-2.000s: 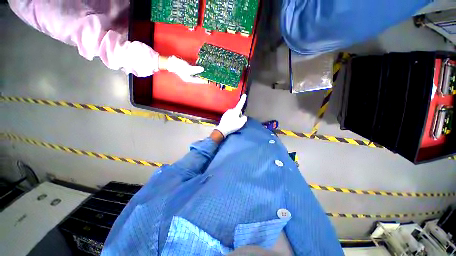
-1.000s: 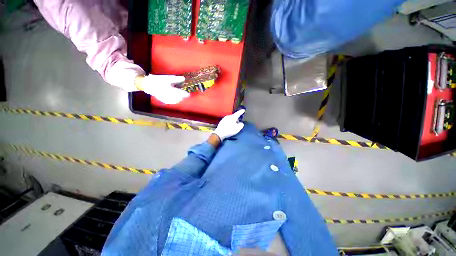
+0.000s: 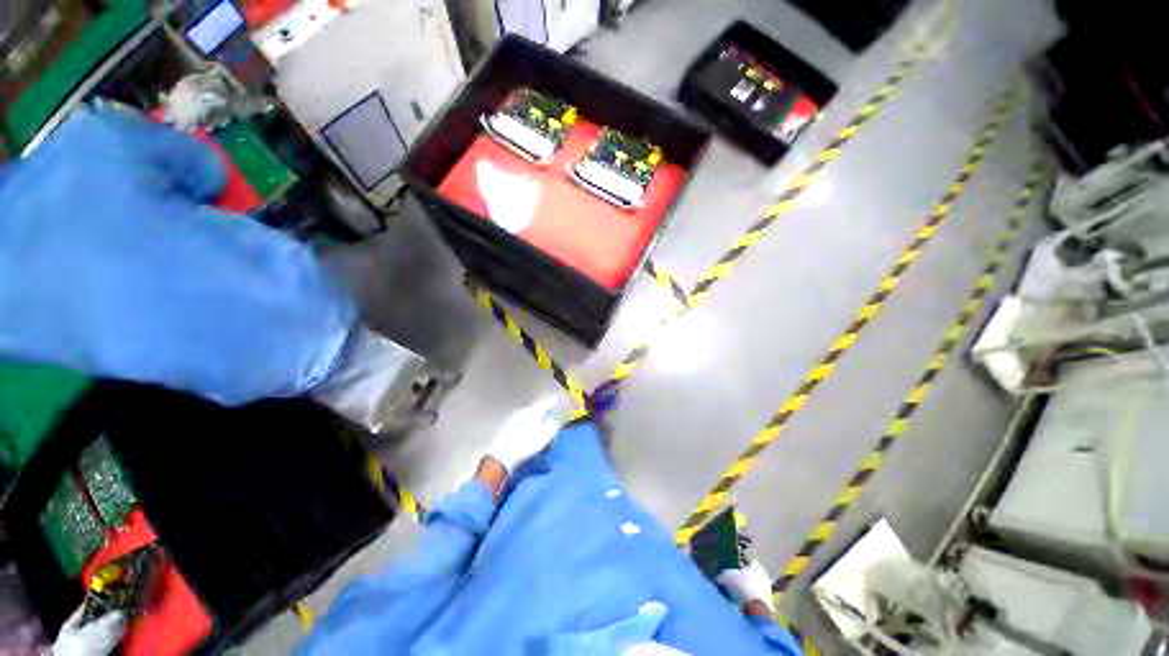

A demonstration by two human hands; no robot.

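Observation:
My left hand (image 3: 523, 436), in a white glove, is over the floor in front of my blue smock. It holds nothing, and blur softens its fingers. My right hand (image 3: 746, 584), also gloved, is low at the right side of my body. It is shut on a green circuit board (image 3: 715, 546), held tilted and partly hidden by my smock. A black tote (image 3: 519, 276) stands ahead with a red liner sheet (image 3: 590, 237). Two boards with yellow parts and silver metal, the left one (image 3: 530, 126) and the right one (image 3: 618, 167), lie on the liner.
At left, a blue-sleeved person (image 3: 167, 282) stands by a black tote (image 3: 269, 500); another person's gloved hand (image 3: 90, 632) holds a board there. A smaller black tote (image 3: 756, 90) is on the floor behind. White equipment (image 3: 1077, 474) is at right. Yellow-black floor lines cross the grey floor.
The view has swung right; the tote with green boards is now lower left, and the tote with silver-metal boards is ahead. My left hand is away from the tote's rim. My right hand has come into view.

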